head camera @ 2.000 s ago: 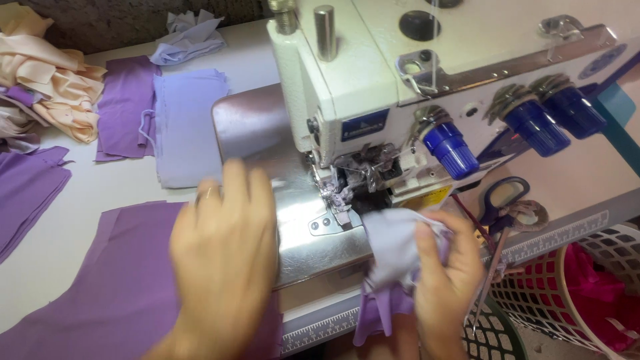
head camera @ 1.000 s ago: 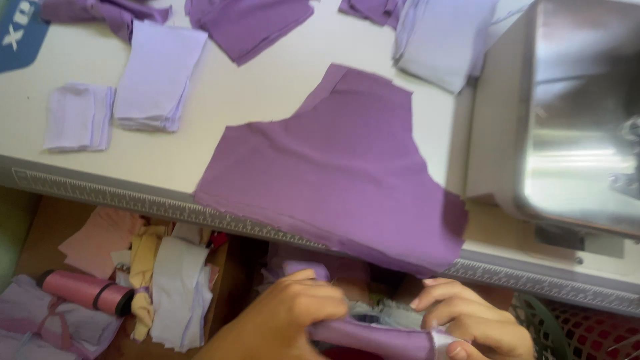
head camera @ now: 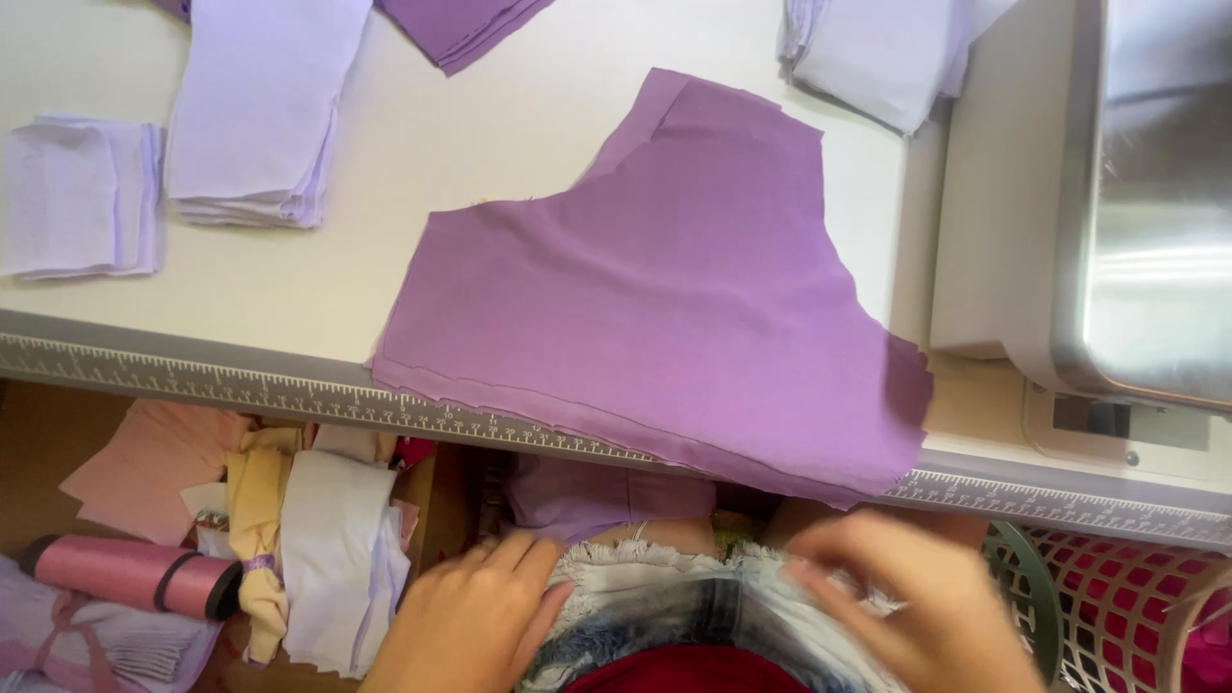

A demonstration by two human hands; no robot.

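My left hand (head camera: 481, 606) rests at the lap, fingers loosely bent, beside the frayed hem of the denim shorts (head camera: 635, 587); no cloth shows in it. Blurred by motion, my right hand (head camera: 905, 597) hovers over the other side of the shorts, thumb and fingers apart, holding nothing that shows. Beyond both hands, a stack of cut purple fabric pieces (head camera: 654, 289) lies on the white table and overhangs its ruler edge. Under that edge, a purple cloth (head camera: 606, 496) lies across the lap.
Lilac fabric stacks (head camera: 260, 106) and a smaller one (head camera: 77, 197) lie at the left. At the right stands the sewing machine's metal bed (head camera: 1165, 221). Below are the ruler edge (head camera: 289, 393), a drawer of scraps with a pink roll (head camera: 135, 577), and a plastic basket (head camera: 1116, 606).
Two seconds ago my right hand held a lilac piece by the machine; one second ago both hands held purple cloth at the lap. They have since let go and parted. The view has swung left.
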